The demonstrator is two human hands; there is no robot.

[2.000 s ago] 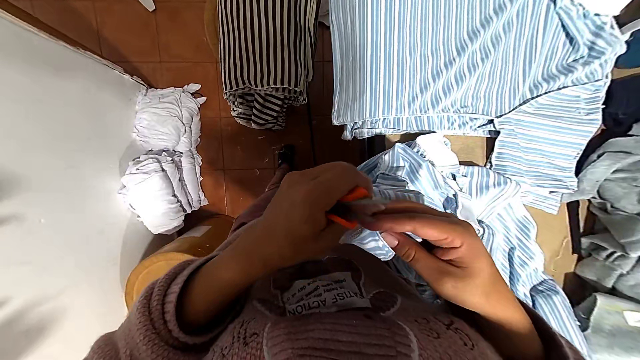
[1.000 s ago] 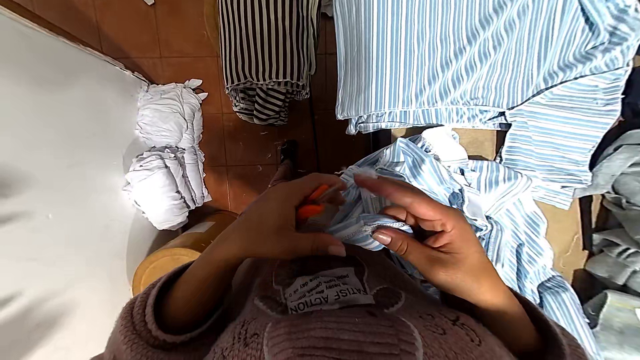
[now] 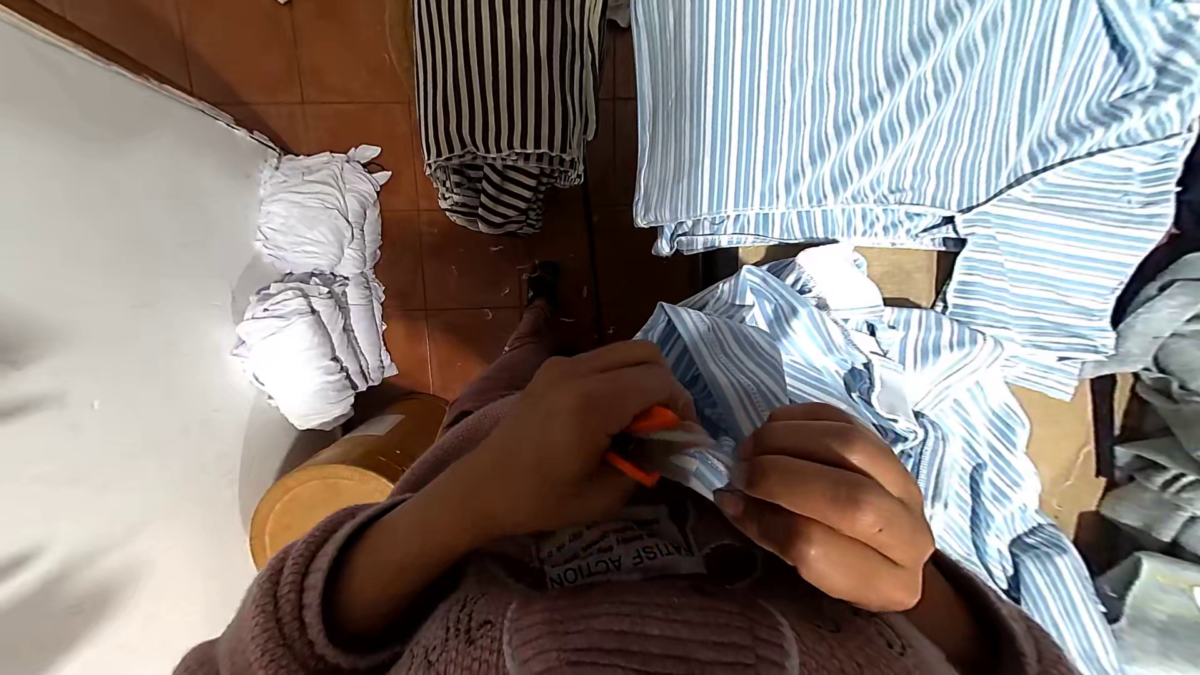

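Observation:
Low in the middle of the view, my left hand grips a small orange-handled cutting tool, probably thread snips; its blades are blurred and lie at the cloth edge. Just to the right, my right hand pinches the edge of a blue-and-white striped garment between thumb and fingers. The garment runs up from between my hands and joins a crumpled heap of the same striped cloth on the right.
Striped blue garments lie spread at the upper right, above cardboard. Black-and-cream striped cloth hangs at top centre. White cloth bundles and a brown cylindrical container stand by the white surface at left. Grey cloth lies far right.
My right hand has closed its fingers on the cloth edge, where they were more spread a second ago. The orange tool now points toward that edge, and more striped cloth shows above my hands.

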